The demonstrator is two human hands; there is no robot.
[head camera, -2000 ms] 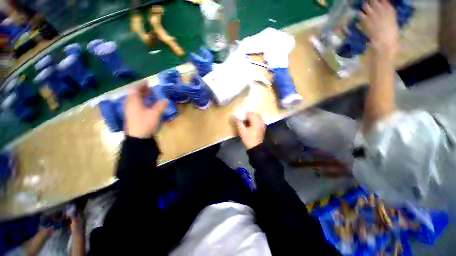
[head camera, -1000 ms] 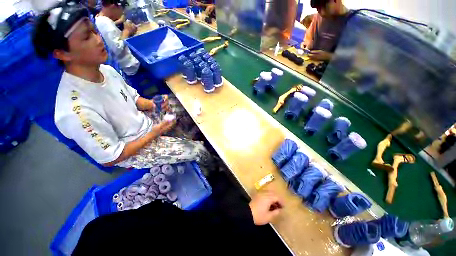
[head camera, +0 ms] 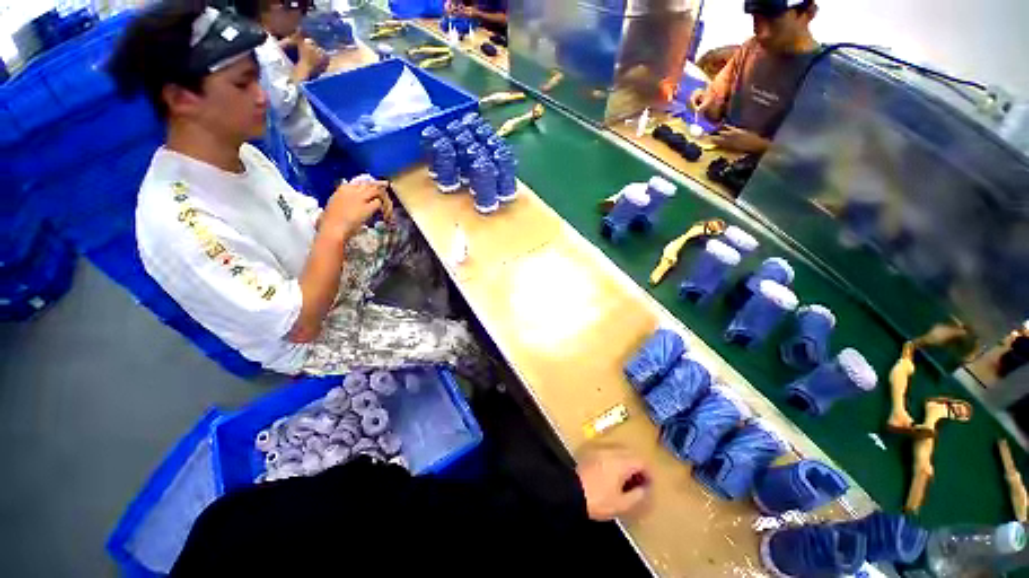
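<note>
My left hand (head camera: 615,481) rests at the bench's near edge, low in the view, with its fingers curled in a loose fist. I see nothing in it. My right hand is out of the picture. Blue denim-look pieces (head camera: 700,422) stand in a close row on the bench just beyond my left hand. More blue pieces (head camera: 812,549) lie at the bottom right, next to a clear plastic bottle (head camera: 977,549). A small yellowish tube (head camera: 606,421) lies on the bench near my hand.
Blue pieces with pale rims (head camera: 762,313) and tan curved parts (head camera: 923,454) stand or lie on the green belt (head camera: 587,169). A seated person (head camera: 231,248) is at the left, behind a blue bin (head camera: 457,423) of pale rings. Clear screens line the belt.
The view has swung left from the bench front, and my right hand has left the picture. My left hand went from open over blue pieces to curled. The neighbour's hands have risen.
</note>
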